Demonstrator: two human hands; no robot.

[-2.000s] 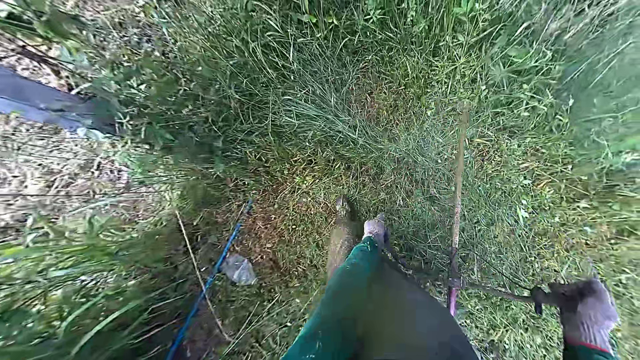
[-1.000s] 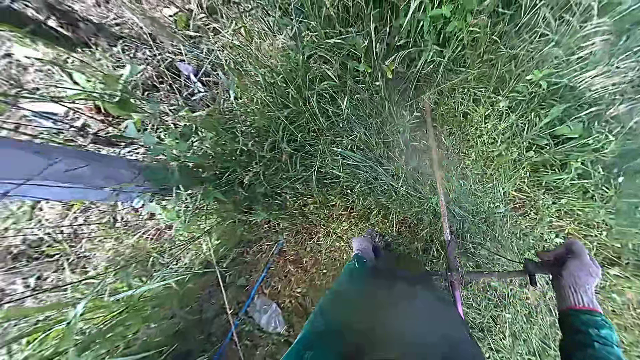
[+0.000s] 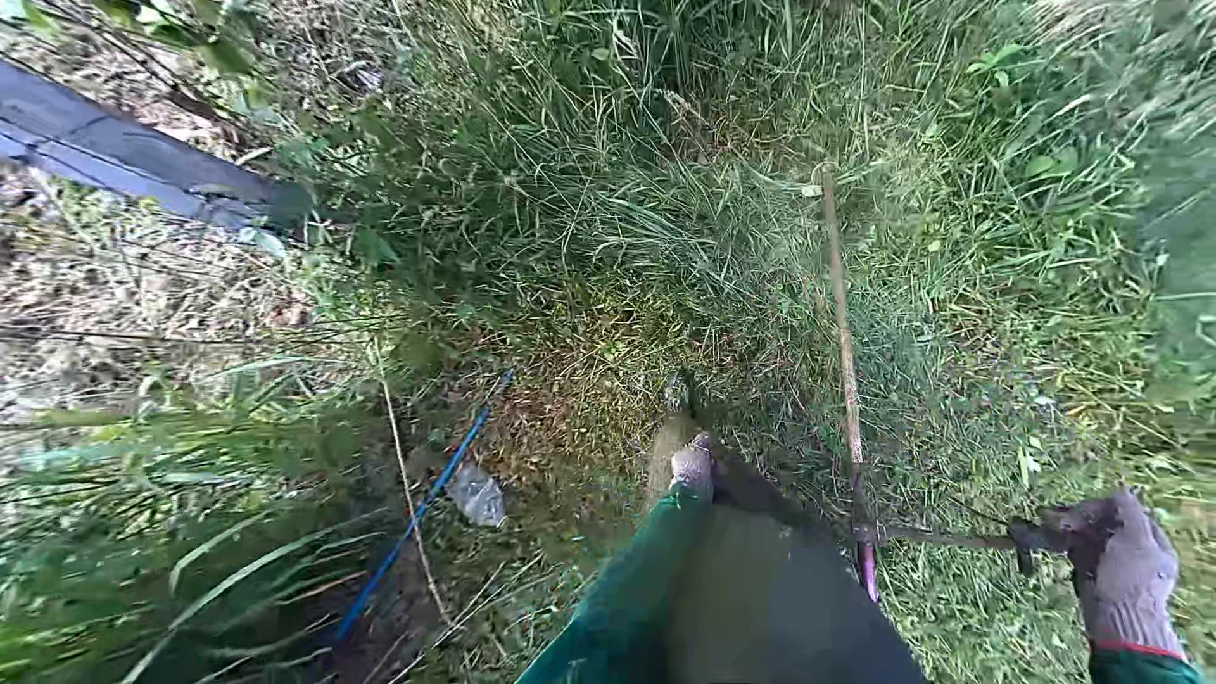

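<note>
A brush cutter's long shaft (image 3: pixel 843 351) runs up through the grass right of centre, its far end among cut blades; the cutting head is blurred. From the shaft a handlebar (image 3: pixel 940 538) extends to the right. My right hand (image 3: pixel 1126 560), in a dirty knitted glove with a red cuff edge, is closed around the grip at the bar's end. My left hand (image 3: pixel 693 465), gloved and below a green sleeve, is at the dark handle on the other side, with its fingers partly hidden. Dark clothing covers the area between my arms.
Tall grass (image 3: pixel 608 190) stands ahead, and leafy grass (image 3: pixel 190 532) at lower left. A blue pole or pipe (image 3: pixel 423 513) lies beside a crumpled clear plastic bottle (image 3: pixel 477 495). A grey plastic sheet strip (image 3: pixel 142 157) crosses dry ground at upper left. A boot (image 3: pixel 668 442) shows beyond my left hand.
The shaft's far end has swung to the left and then back to the right across the grass, while both hands stay on the handles. The view has shifted a little.
</note>
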